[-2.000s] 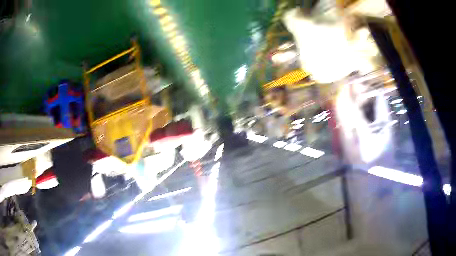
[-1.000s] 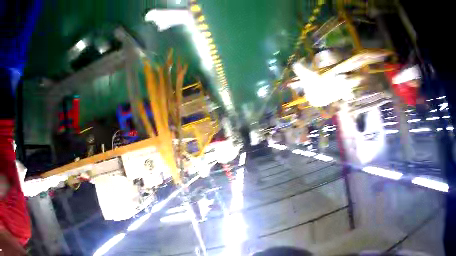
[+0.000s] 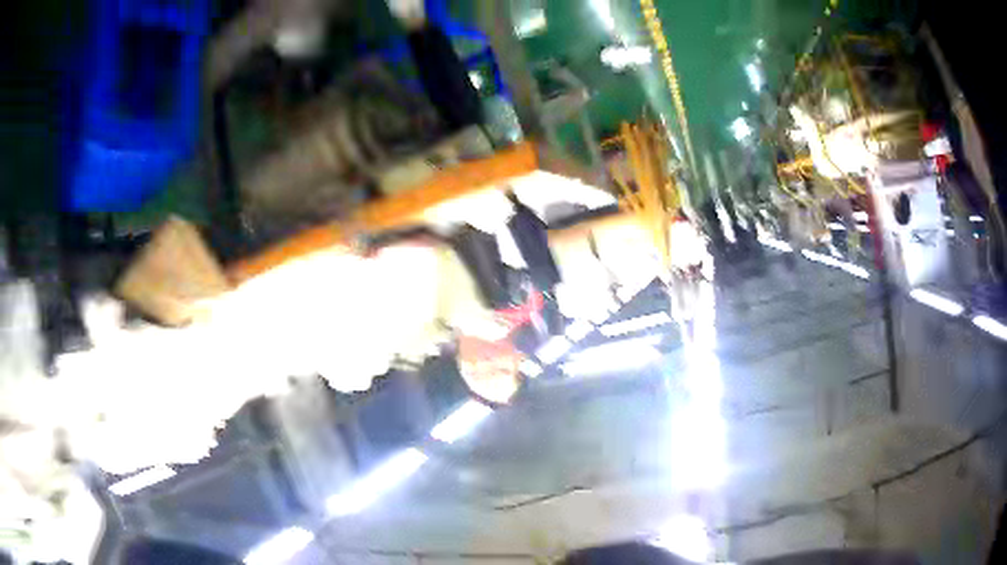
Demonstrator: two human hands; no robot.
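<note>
The view is upside down and blurred. A bright white cloth pile lies along a table with an orange-brown edge, from the left to the middle. A tan box-like piece stands at its left end. Beside the pile on the right is a person, with dark clothing and a blurred head shape. Neither of my hands can be made out.
A blue plastic stool is at the upper left. Thin yellow-orange uprights stand beyond the table. The green floor has a yellow-black line. A white panel and yellow frames are at the right.
The view has moved along and turned left; the floor line and white panel have shifted right. The white pile and person now fill the left and middle. The red sleeve at the left edge is gone.
</note>
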